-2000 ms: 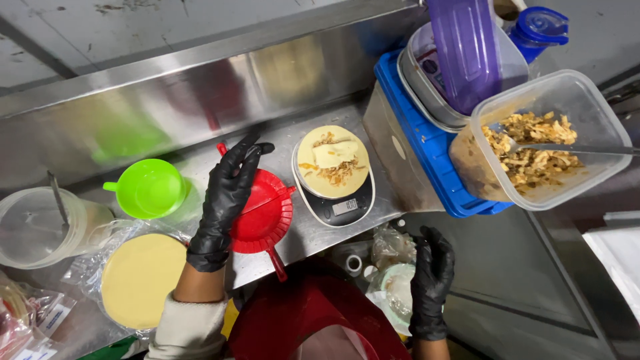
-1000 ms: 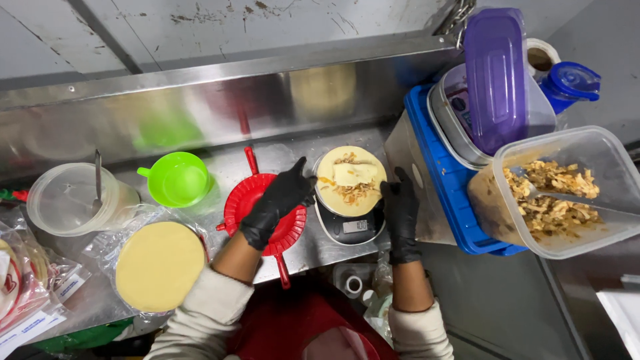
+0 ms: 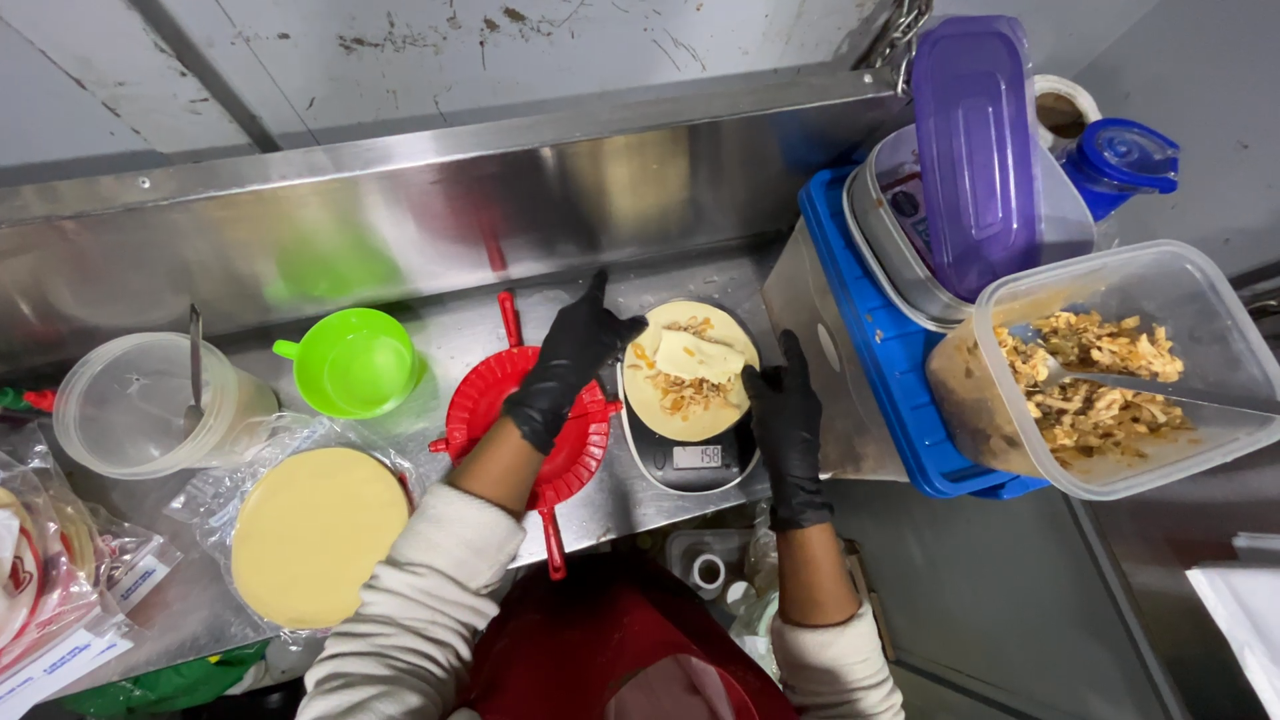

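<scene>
A round dough disc (image 3: 662, 405) lies on a digital kitchen scale (image 3: 662, 470), topped with shredded filling (image 3: 690, 392) and a pale slice (image 3: 698, 352), probably cheese. My left hand (image 3: 572, 355), in a black glove, is over the red plastic dough press (image 3: 480, 400), its thumb at the disc's left edge. On the other side my right hand (image 3: 786, 430), also gloved, has its thumb at the disc's right edge. Whether the fingertips grip the dough cannot be told. The press lies unfolded on the steel counter. More dough discs (image 3: 320, 540) rest on plastic film at the left.
A green cup (image 3: 355, 362) and a clear tub (image 3: 130, 405) with a utensil stand at the left. At the right, a tub of filling (image 3: 1110, 480) with a spoon sits by a blue-lidded box (image 3: 870, 340), beside a purple lid (image 3: 975, 150). A steel backsplash (image 3: 400, 230) runs behind.
Two seconds ago my left hand was above the press and my right hand was off the counter's front edge. Both have come to the sides of the dough disc on the scale.
</scene>
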